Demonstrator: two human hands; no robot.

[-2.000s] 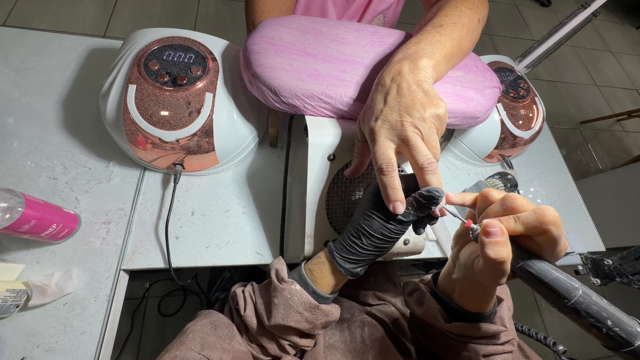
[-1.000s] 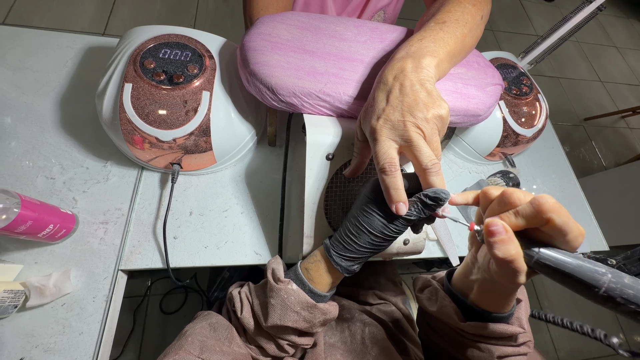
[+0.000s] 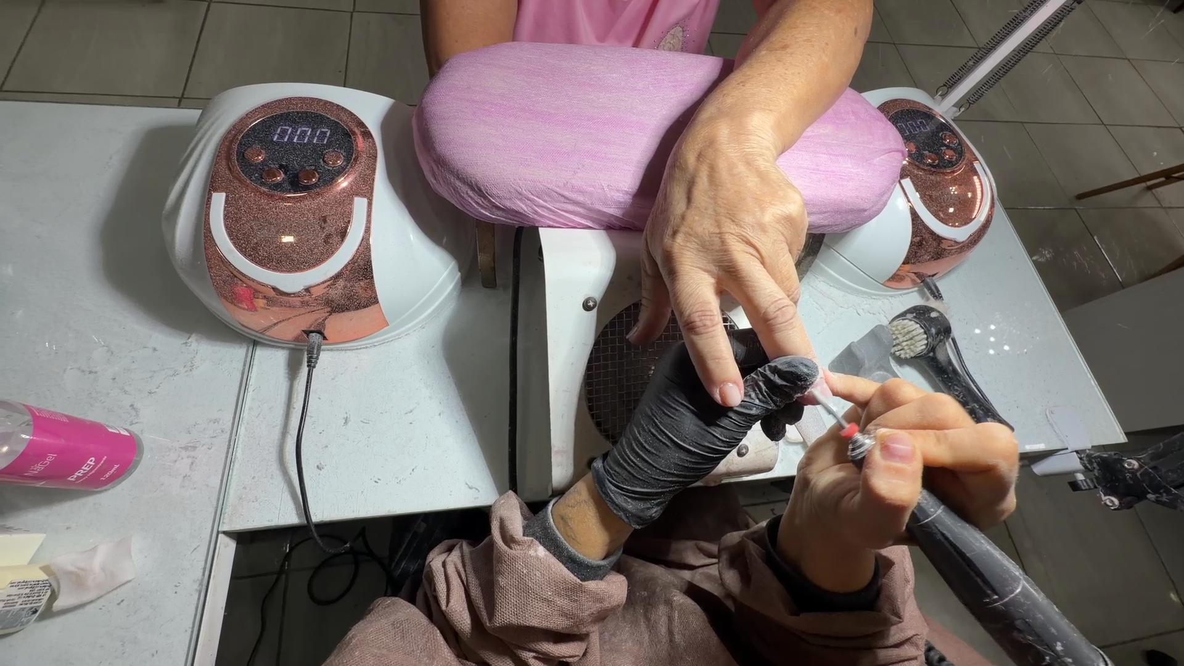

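My left hand (image 3: 689, 430), in a black glove, grips a finger of another person's hand (image 3: 731, 231), its thumb by the fingertip. My bare right hand (image 3: 902, 476) holds the black handpiece of an electric nail drill (image 3: 999, 573). The drill's thin metal bit (image 3: 832, 410), with a red ring at its base, points left and meets the held fingertip at the nail; exact contact is too small to tell. The other person's forearm lies over a pink covered armrest cushion (image 3: 573, 139). Beneath the hands is a white dust collector (image 3: 573, 361) with a round mesh grille.
White and rose-gold nail lamps (image 3: 291, 222) (image 3: 943, 185) flank the cushion. A dusty brush (image 3: 934, 347) lies right of the hands. A pink-labelled bottle (image 3: 69, 449) and a crumpled wipe (image 3: 92, 573) are far left. A black cable (image 3: 303, 444) hangs over the table's front edge.
My right hand and the drill have shifted slightly, with the drill's angle changing between frames. My left hand keeps its hold on the finger.
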